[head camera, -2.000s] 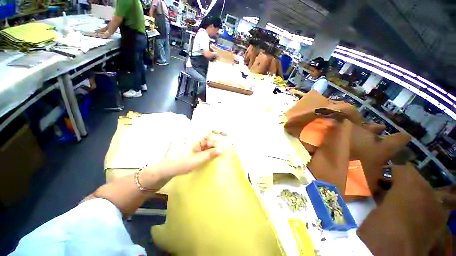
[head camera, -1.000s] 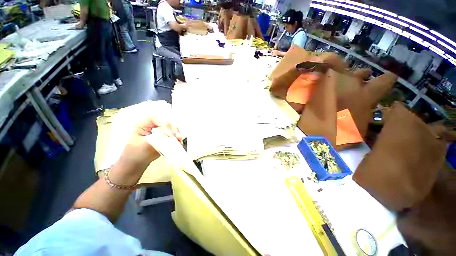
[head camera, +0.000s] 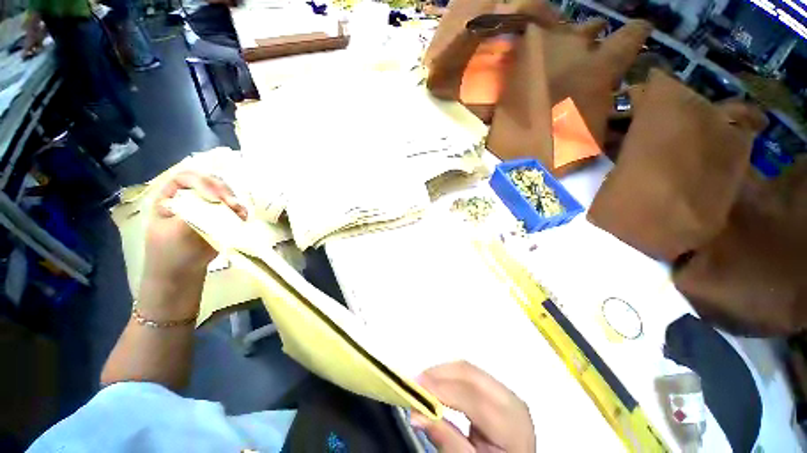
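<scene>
A pale yellow panel (head camera: 310, 326) is folded over on itself, with a dark gap between its layers, and spans diagonally over the table's near edge. My left hand (head camera: 188, 226) grips its far upper end. My right hand (head camera: 473, 409) pinches its near lower corner between thumb and fingers; its wrist is cut off by the bottom edge. The yellow jig (head camera: 566, 349), with a dark bar (head camera: 591, 352) along it, lies on the white tabletop, right of the panel and apart from it.
Stacked pale panels (head camera: 354, 168) lie beyond my hands. A blue bin (head camera: 538, 196) of small chips stands beside a loose chip pile (head camera: 472, 208). Brown bag bodies (head camera: 681, 168) are at right. A ring (head camera: 622, 318), a clear jar (head camera: 680, 409) and a curved black piece (head camera: 717, 380) lie near right.
The view has tilted down and right. The panel, earlier hanging wide from my left hand, now shows as a narrow fold held at both ends. My right hand has come into view, gripping its lower corner.
</scene>
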